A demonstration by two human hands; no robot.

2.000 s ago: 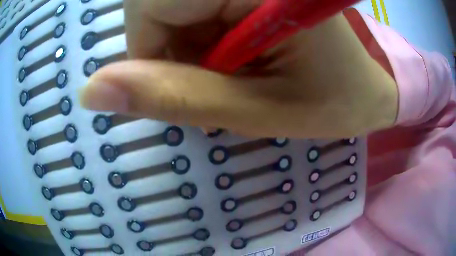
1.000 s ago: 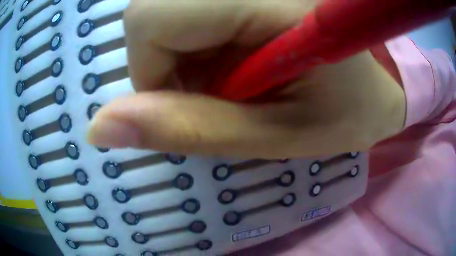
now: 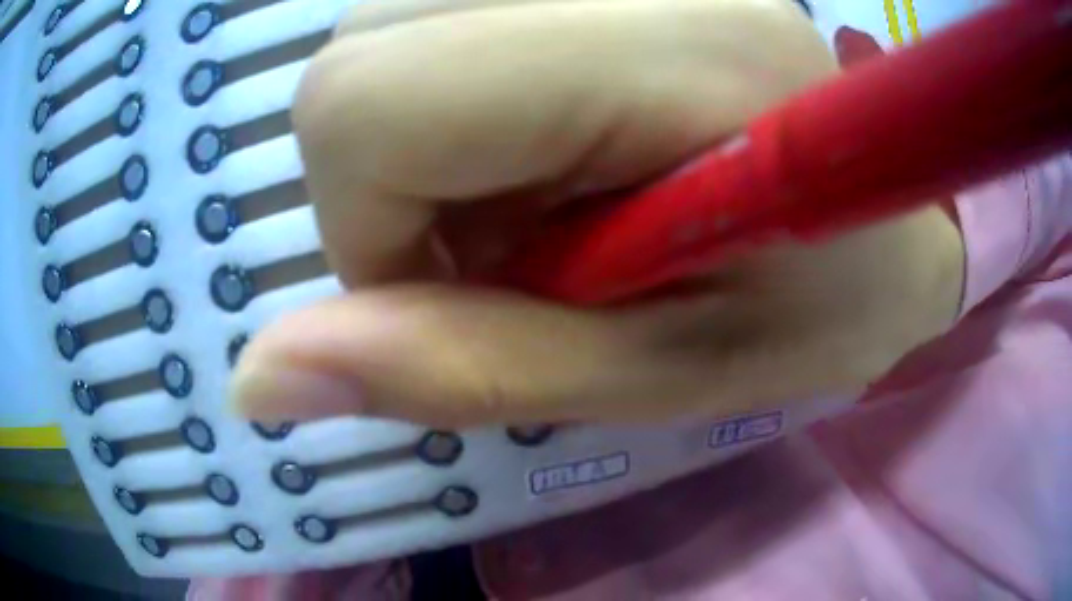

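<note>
My right hand (image 3: 588,223) comes in from the right, large and slightly blurred. It is closed around a thick bright red pen (image 3: 799,153), whose barrel runs up to the upper right edge. The pen's lower end is hidden in the fist. The hand is over a white tray (image 3: 165,340) with columns of paired dark rings (image 3: 294,475) joined by brown-grey bars. The thumb lies across the tray's lower middle and hides several rings. My left hand is out of the picture.
Two small bordered labels, one at lower centre (image 3: 580,473) and one to its right (image 3: 745,430), sit near the tray's lower edge. A pink garment (image 3: 705,517) lies against that edge. A yellow line (image 3: 29,437) crosses the bench at left; more yellow lines show at top right.
The tray has shifted upward in the picture, bringing its lower edge into fuller view. My right hand and the red pen appear lower and larger, with the grip still closed.
</note>
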